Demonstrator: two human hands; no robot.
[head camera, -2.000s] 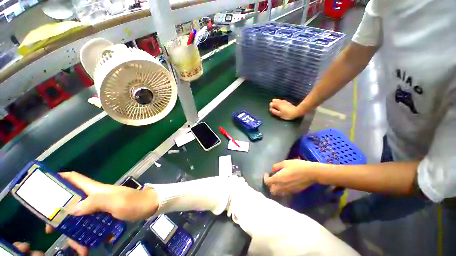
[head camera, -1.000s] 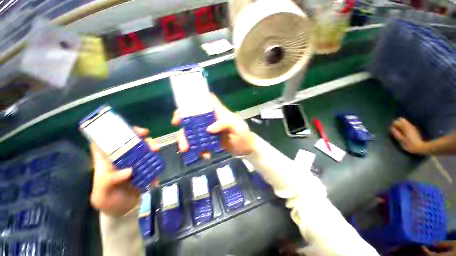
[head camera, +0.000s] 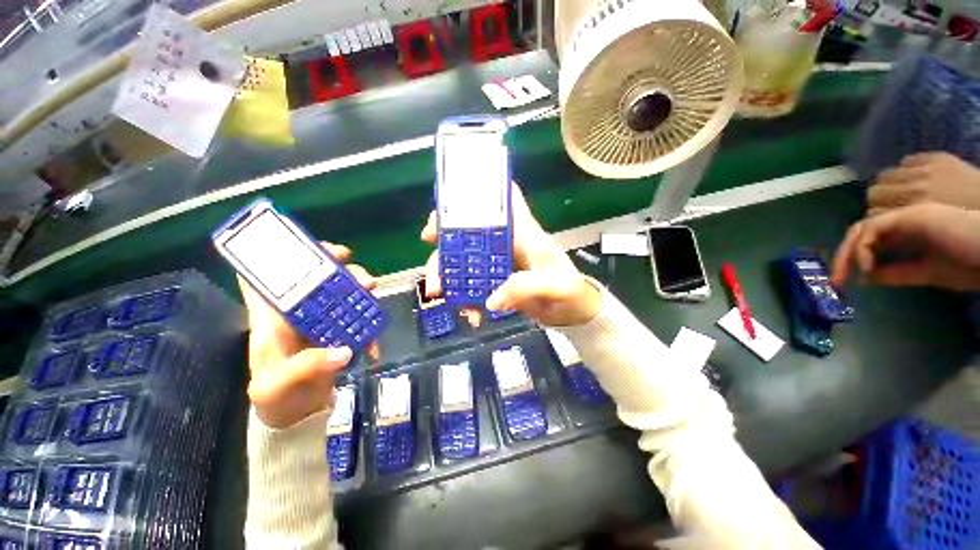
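My left hand holds a blue keypad phone, tilted to the left, its white screen lit and facing me. My right hand holds a second blue keypad phone almost upright, a little higher, its white screen also lit. Both thumbs lie by the lower keys. Below my hands a blister tray holds several blue phones with white screens in its front row. Another phone shows in the back row, partly hidden by my right hand.
Stacked blister trays stand left. A fan, smartphone, red pen on a white slip and spare blue phone are right. Another person's hands are beside that phone. A blue plastic stool stands lower right.
The view has swung left and down to the tray. Both phones are now held up side by side in front of me. The other person's hand has moved beside the spare phone.
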